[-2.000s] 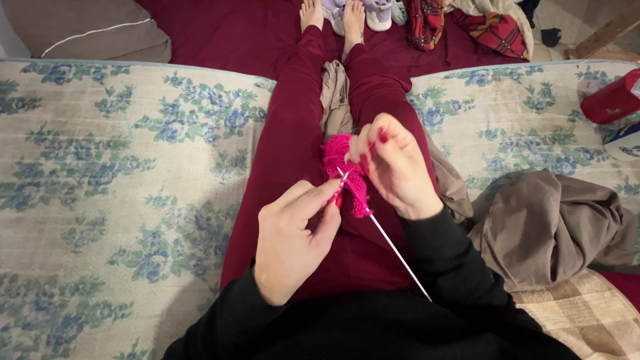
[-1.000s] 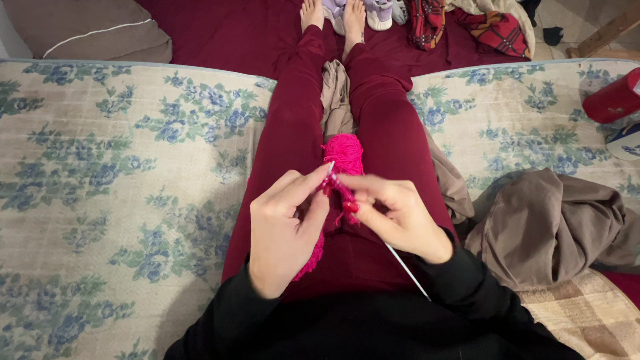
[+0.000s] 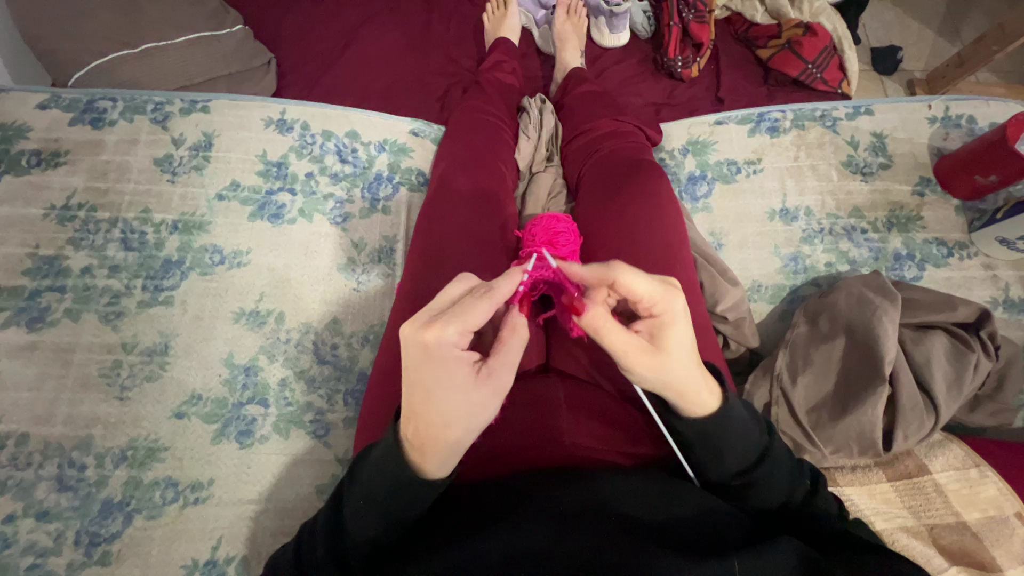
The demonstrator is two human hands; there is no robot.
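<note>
Between my thighs lies a ball of bright pink yarn (image 3: 552, 234). Just below it, pink knitting (image 3: 546, 286) hangs between two pale knitting needles. My left hand (image 3: 462, 360) pinches the left needle (image 3: 530, 268) and the stitches on it between thumb and forefinger. My right hand (image 3: 652, 332) grips the right needle (image 3: 664, 436), whose long shaft slants out below the palm toward the black sleeve. Both needle tips point up and stand slightly apart near the yarn ball. The fingers partly cover the stitches and the fabric.
Floral mattresses (image 3: 296, 172) flank my legs. A crumpled brown cloth (image 3: 880, 360) and a checked blanket (image 3: 936, 496) lie at right, with a red cylindrical container (image 3: 980, 160) beyond. A grey-brown cushion (image 3: 152, 48), shoes (image 3: 610, 22) and a plaid cloth (image 3: 792, 52) are at the far side.
The needle tips, close together one second ago, now stand apart. My right hand, raised with fingers lifted two seconds ago, is back down at the knitting, and the hanging fabric has shifted between the hands.
</note>
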